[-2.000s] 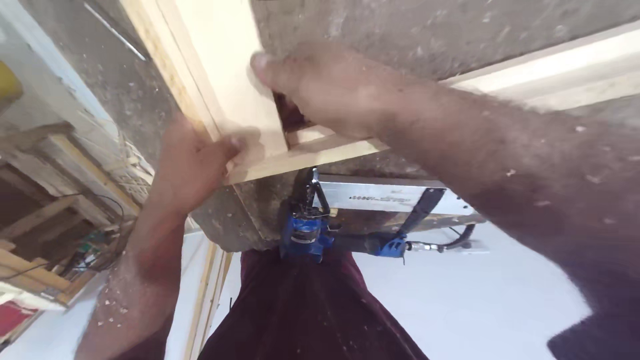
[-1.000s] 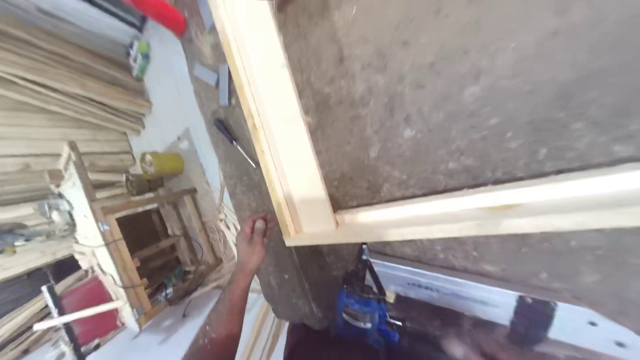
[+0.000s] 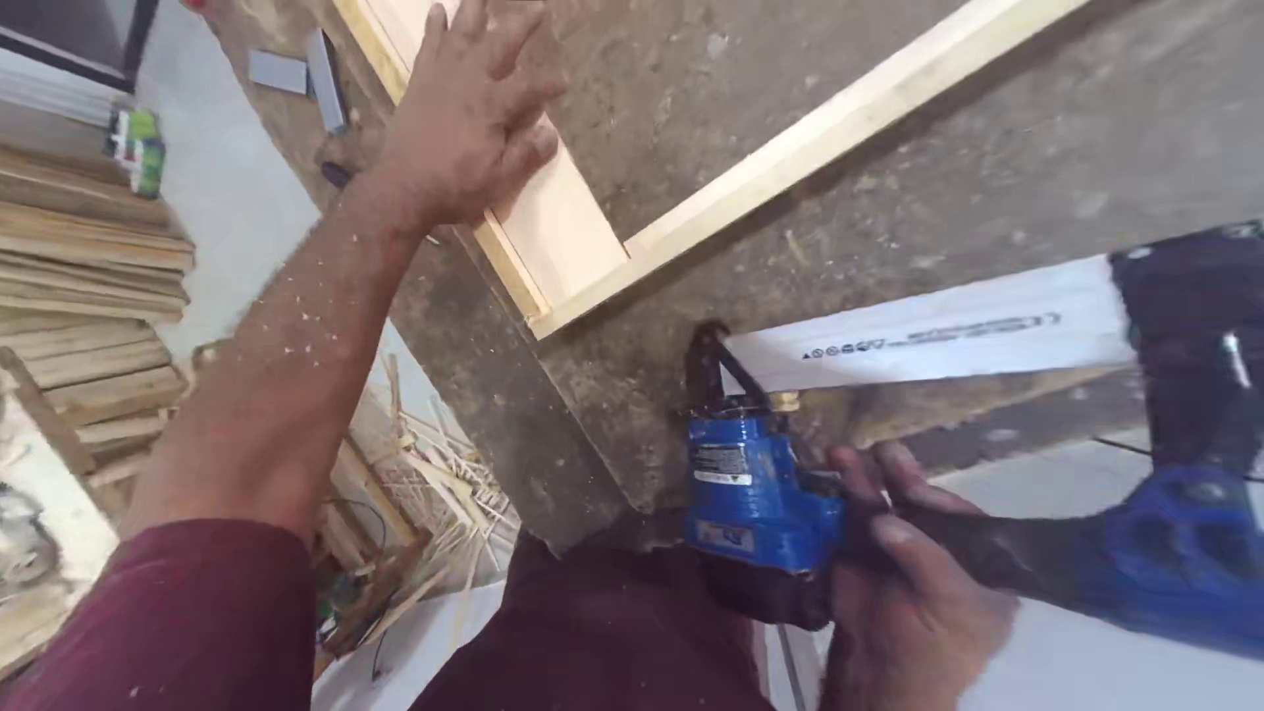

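Note:
My left hand (image 3: 479,118) lies over the left board of a pale wooden frame (image 3: 568,232), its fingers apart and holding nothing. The frame's corner is below and to the right of this hand, where a narrow strip (image 3: 790,168) runs up to the right. My right hand (image 3: 918,583) is closed round the black handle of a blue nail gun (image 3: 746,494). The tool's black nose is near the frame's corner, apart from it, and its long silver magazine extends to the right. Part of my right hand is hidden behind the handle.
The frame lies on a worn, stained work surface (image 3: 474,395). Two small grey pieces (image 3: 279,72) and a dark tool handle (image 3: 336,176) are beyond my left forearm. Stacked wood strips (image 3: 89,237) stand at the left, with thin offcuts (image 3: 454,484) on the floor below.
My left hand has moved from beside the frame's corner up onto its left board. My right hand has taken hold of the nail gun, which stood at the bench edge before. The view has shifted.

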